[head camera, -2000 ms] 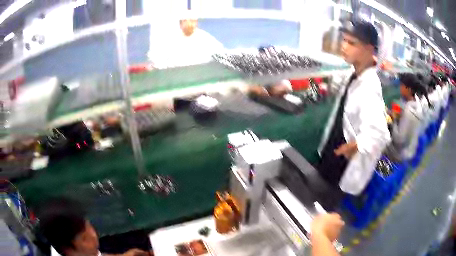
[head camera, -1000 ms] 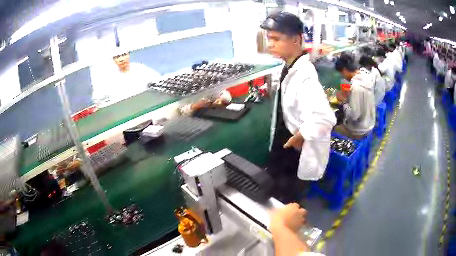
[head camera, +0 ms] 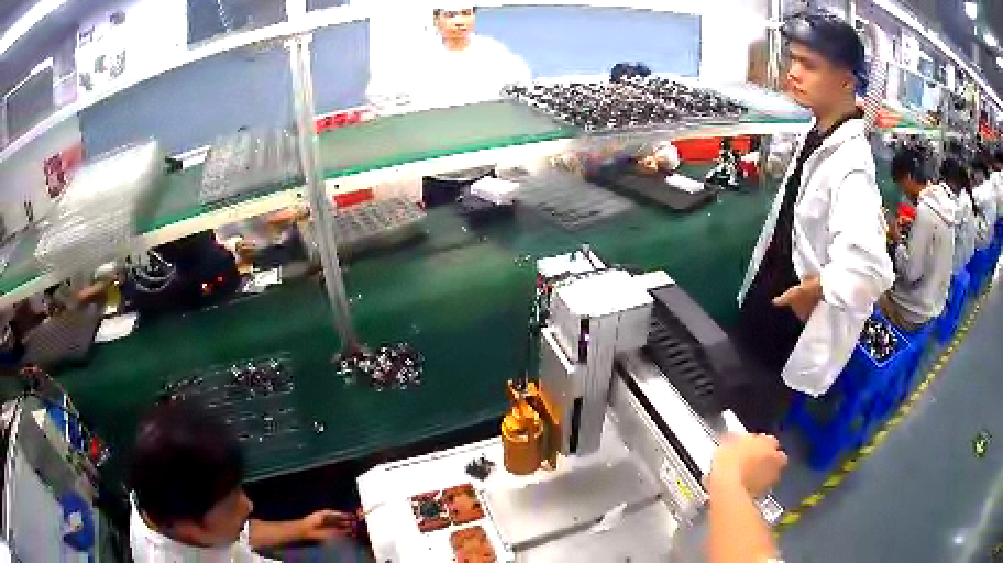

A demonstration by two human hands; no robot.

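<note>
My right hand [head camera: 750, 464] rests at the near end of the long white axis housing [head camera: 673, 423] of a benchtop robot, fingers curled; whether they grip it is hidden. My left hand is not in view. The robot has a white upright column [head camera: 588, 374], a black ribbed cable chain [head camera: 687, 346] and an amber-gold barrel [head camera: 526, 434]. Copper-brown fixtures [head camera: 471, 543] sit on its white bed, one with small dark parts. A small dark piece [head camera: 480, 468] lies behind them.
A seated worker [head camera: 193, 478] reaches a hand to the bed's left edge. A person in a white coat [head camera: 830, 242] stands beyond the robot. A green bench [head camera: 473, 319] holds dark parts [head camera: 383, 365]. Blue bins [head camera: 825, 423] line the taped aisle.
The view swung right, then back left, and is sharper now. The seated worker and fixtures show again. My right hand stays at the housing's end.
</note>
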